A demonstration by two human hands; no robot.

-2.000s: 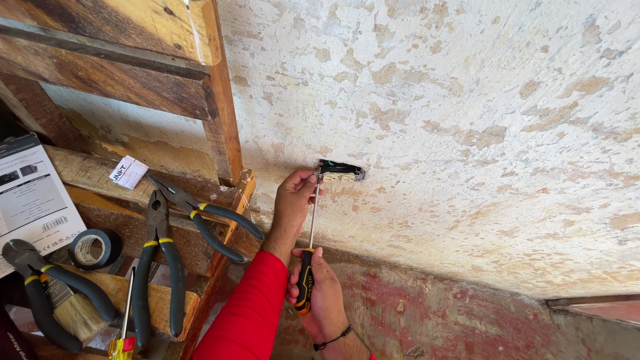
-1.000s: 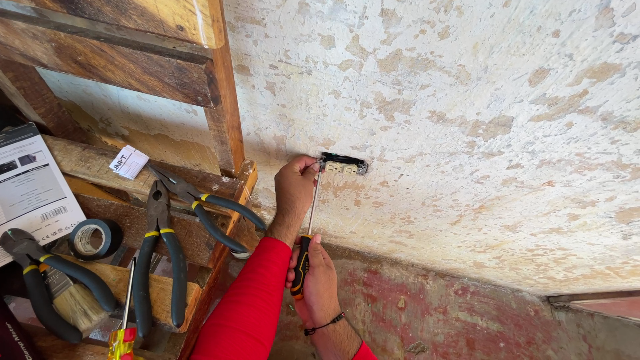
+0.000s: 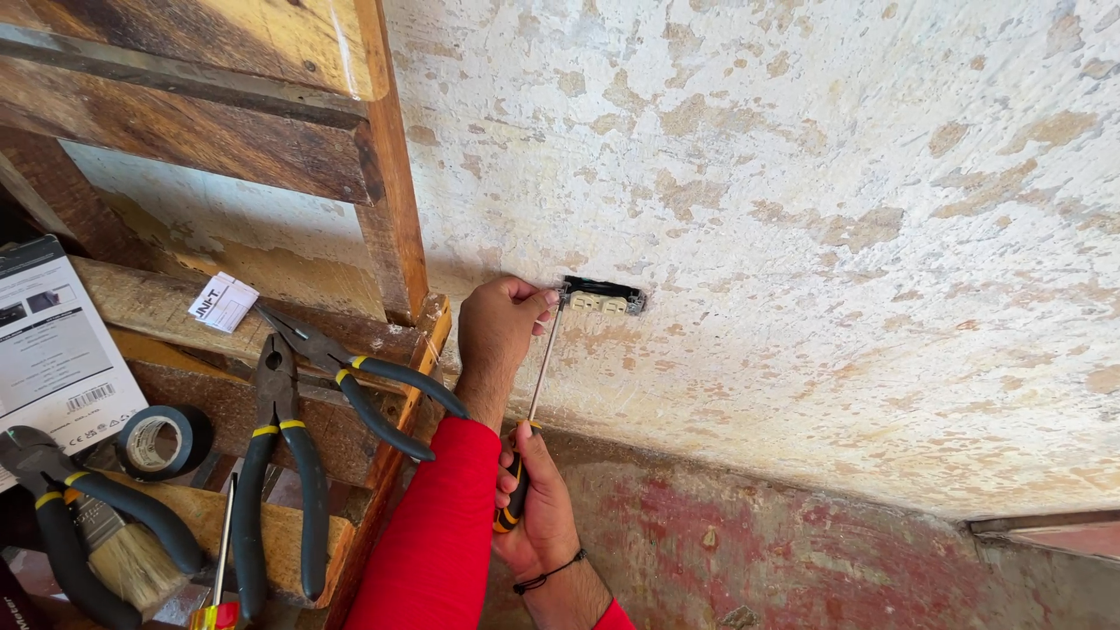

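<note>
A cream electrical outlet [image 3: 599,304] with a metal mounting strap sits at a dark wall opening. My left hand [image 3: 500,328] is at the strap's left end, its thumb and index finger pinched there; what lies between them is too small to tell. My right hand [image 3: 542,499] grips the black and yellow handle of a screwdriver [image 3: 547,363] from below. The screwdriver's long shaft rises to the left end of the strap, beside my left fingertips. Dark material, perhaps wires, shows inside the opening above the outlet.
On the slatted wooden furniture [image 3: 385,157] at left lie combination pliers [image 3: 278,394], long-nose pliers [image 3: 350,372], diagonal cutters [image 3: 61,490], black tape [image 3: 164,443], a paintbrush [image 3: 131,560], another screwdriver [image 3: 225,542] and printed packaging [image 3: 61,350]. The peeling wall [image 3: 787,219] meets a worn red floor [image 3: 744,534].
More of the outlet's cream face shows now than two seconds ago. Both hands remain at the left end of the strap, and the right still holds the screwdriver.
</note>
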